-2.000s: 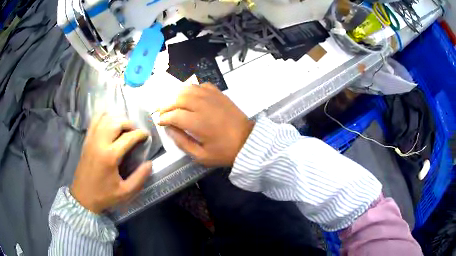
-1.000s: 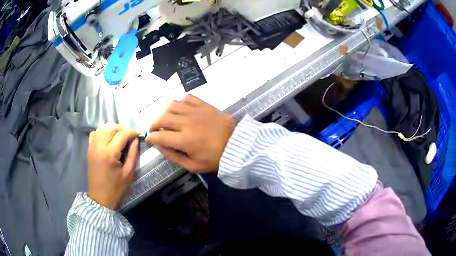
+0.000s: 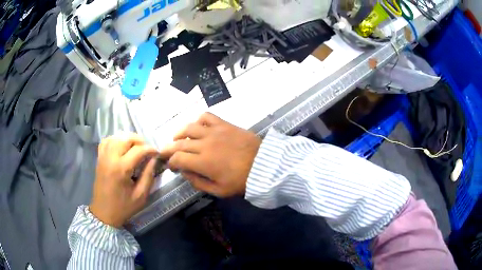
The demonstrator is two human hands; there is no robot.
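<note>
A large dark grey garment piece [image 3: 63, 153] lies spread left of and below the sewing machine [image 3: 121, 21]. My left hand [image 3: 119, 174] is closed on its edge near the table's front, with thumb and fingers pinched. My right hand [image 3: 214, 153] touches my left fingertips with its own, back of the hand up. What lies between the fingertips is small and mostly hidden. The blue attachment [image 3: 140, 68] hangs beside the needle area, above both hands. A black printed label [image 3: 214, 89] lies on the table above my right hand.
Grey strips [image 3: 246, 42] lie in a loose pile behind the labels. More black labels [image 3: 304, 39] lie right of them. A clear container [image 3: 364, 26] holds a yellow-green item. A ruler strip [image 3: 317, 97] runs along the table's front edge. Blue crates [image 3: 449, 47] and a cream cord [image 3: 391, 140] are at right.
Both hands have come together at the fingertips since the oldest frame, where they were apart. The black label lies uncovered by my right hand. The view has shifted slightly.
</note>
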